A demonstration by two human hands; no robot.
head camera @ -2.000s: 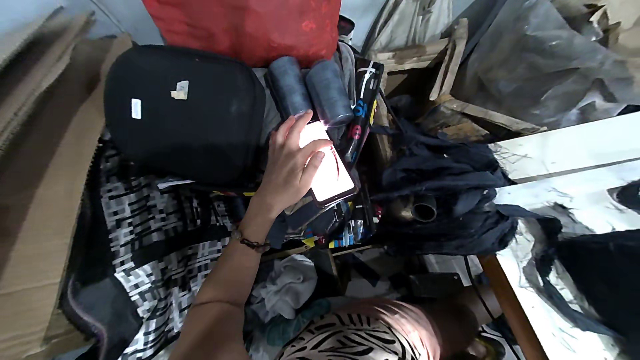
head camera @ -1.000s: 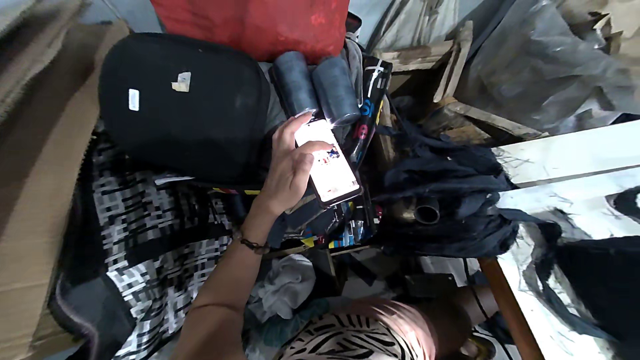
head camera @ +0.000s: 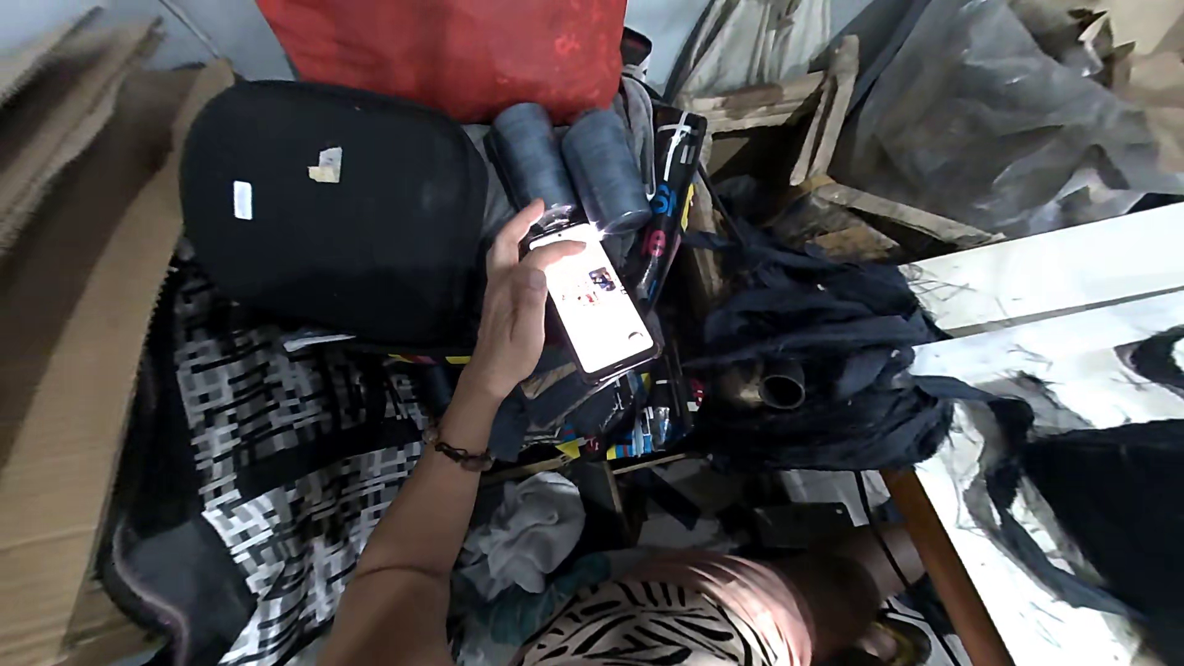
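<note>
My left hand (head camera: 518, 301) reaches in from the lower left, a braided bracelet on its wrist. One fingertip touches the upper part of the lit screen of a smartphone (head camera: 601, 305); another extended finger is near the phone's top edge. The phone lies tilted on a box of mixed items (head camera: 647, 407), below two cones of dark grey thread (head camera: 532, 157). No grip around the phone is visible. My right hand is out of view.
A black padded case (head camera: 333, 203) lies left of the phone, above black-and-white patterned fabric (head camera: 305, 462). A red bag (head camera: 444, 55) is behind. Dark cloth (head camera: 823, 305) and a white table surface (head camera: 1064, 268) are right; cardboard (head camera: 83, 388) stands left.
The screen, mostly blank two seconds ago, now shows small pictures. My left hand stays at the phone, with its touching finger moved slightly on the screen.
</note>
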